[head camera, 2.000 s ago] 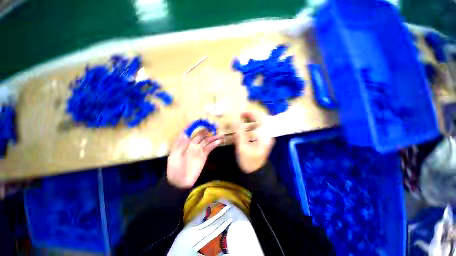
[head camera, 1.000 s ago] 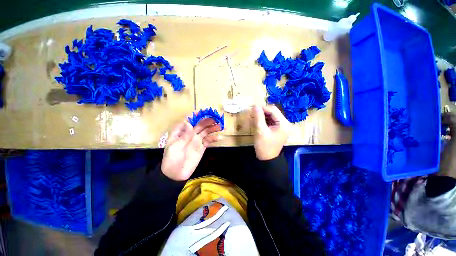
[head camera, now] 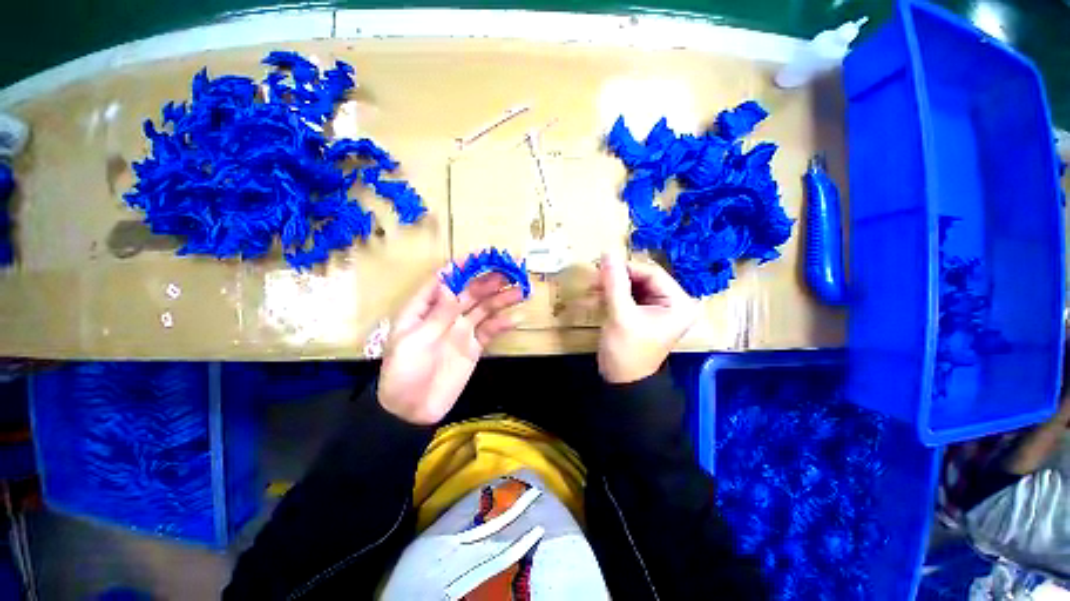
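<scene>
My left hand holds a curved, spiked blue hair piece at its fingertips, arched with spikes away from me. My right hand is to the right of it, not touching it, thumb up and fingers curled; whether it holds something thin I cannot tell. Between and beyond the hands lies a cardboard pad with a small whitish spot near its front. A thin stick lies above the spot, and a pale stick lies at the pad's far edge.
A large heap of blue pieces is at left, a smaller heap at right. Beyond are a glossy blue tool, a white bottle and a tilted blue bin. Filled blue bins stand below the table edge on both sides.
The picture has become sharp since the oldest frame. My left hand still holds the curved piece, and my right hand has stayed near the right heap's front. The view has shifted slightly.
</scene>
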